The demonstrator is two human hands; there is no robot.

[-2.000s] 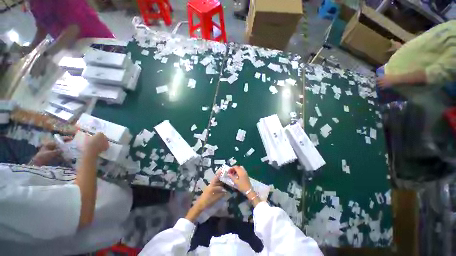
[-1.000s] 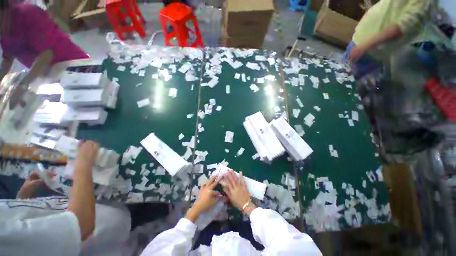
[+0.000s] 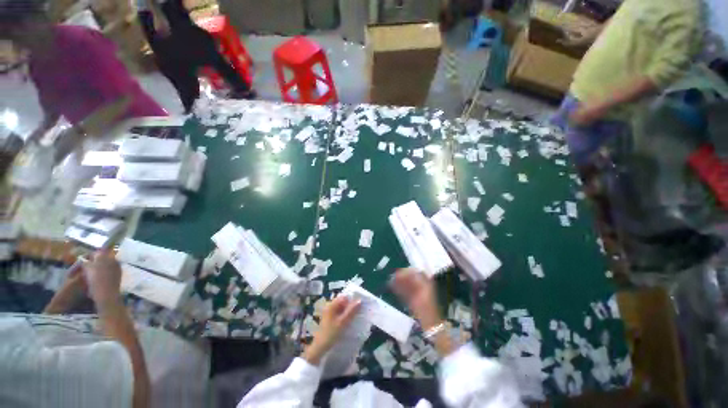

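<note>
A slim white product box (image 3: 383, 313) lies slanted on the green table in front of me. My left hand (image 3: 336, 314) is at its upper left end, fingers closed on a thin pale label sheet (image 3: 349, 349) that hangs down below the hand. My right hand (image 3: 416, 290) is blurred above and right of the box, clear of it; its fingers cannot be made out. Side-by-side boxes (image 3: 420, 239) and another box or pair (image 3: 467, 245) lie just beyond it. More boxes (image 3: 254, 261) lie together left of my left hand.
White paper scraps litter the green table (image 3: 375, 191). Piled white boxes (image 3: 156, 171) lie at the left, near a worker's hands (image 3: 100, 275). Workers stand at the far left and far right. Red stools (image 3: 303, 70) and a brown carton (image 3: 404, 68) stand beyond the table.
My right hand has lifted off the box and moved right and up. The left group of boxes has grown wider. A person in black has appeared beyond the table.
</note>
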